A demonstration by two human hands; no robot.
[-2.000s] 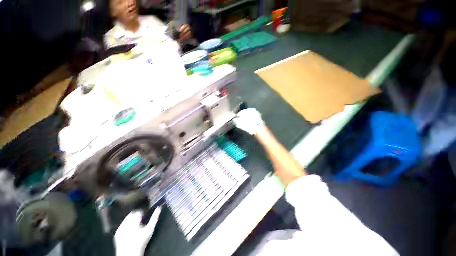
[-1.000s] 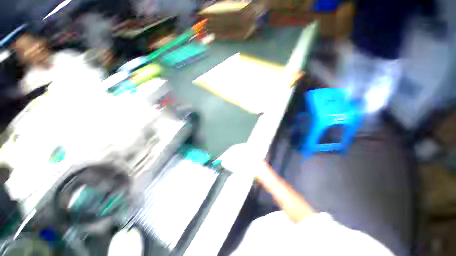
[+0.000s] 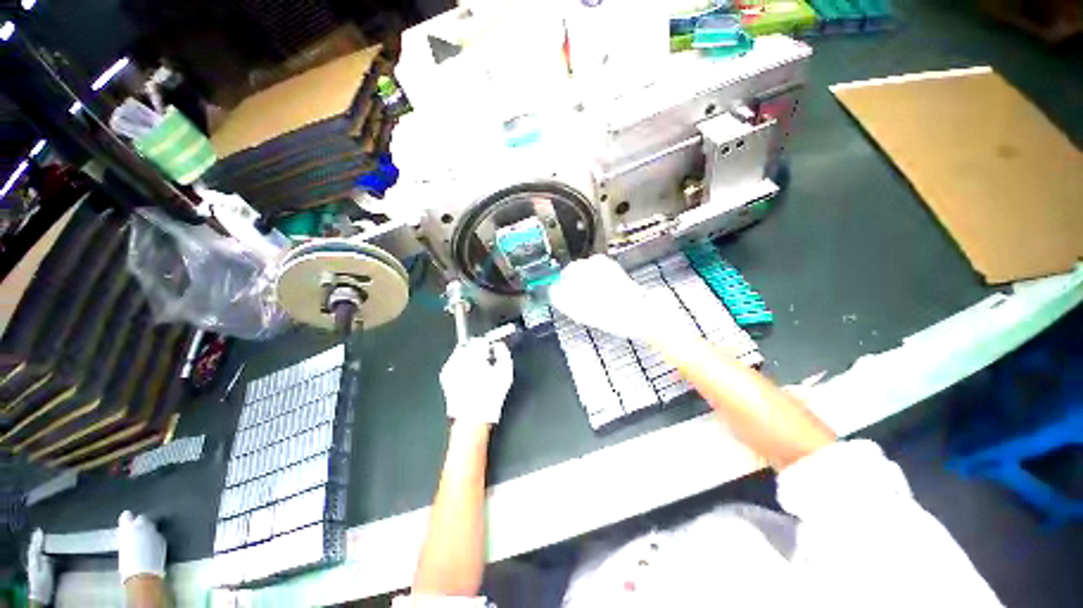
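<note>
My right hand (image 3: 597, 297), in a white glove, is at the lower right edge of the machine's dark round head (image 3: 524, 236), beside teal-edged fixtures; its fingertips are hidden. My left hand (image 3: 476, 380), also gloved, is closed around the lower end of a short shiny rod (image 3: 457, 311) below the head. Silver-grey component blocks (image 3: 647, 386) lie in tight rows under and beside my right hand. Teal toothed parts (image 3: 733, 289) lie along their right side. Whether my right hand holds a part cannot be told.
A cream reel (image 3: 342, 285) stands left of the head. A second block batch (image 3: 282, 463) lies at left. Another person's gloved hands (image 3: 141, 545) are at the lower left. Stacked boards (image 3: 71, 356), a clear bag (image 3: 190, 279), cardboard (image 3: 976, 166) and a blue stool (image 3: 1024, 457) surround the bench.
The view has swung back left and sharpened. My right hand has moved from the machine's right end, then the bench edge, to the round head. My left hand is now on the rod.
</note>
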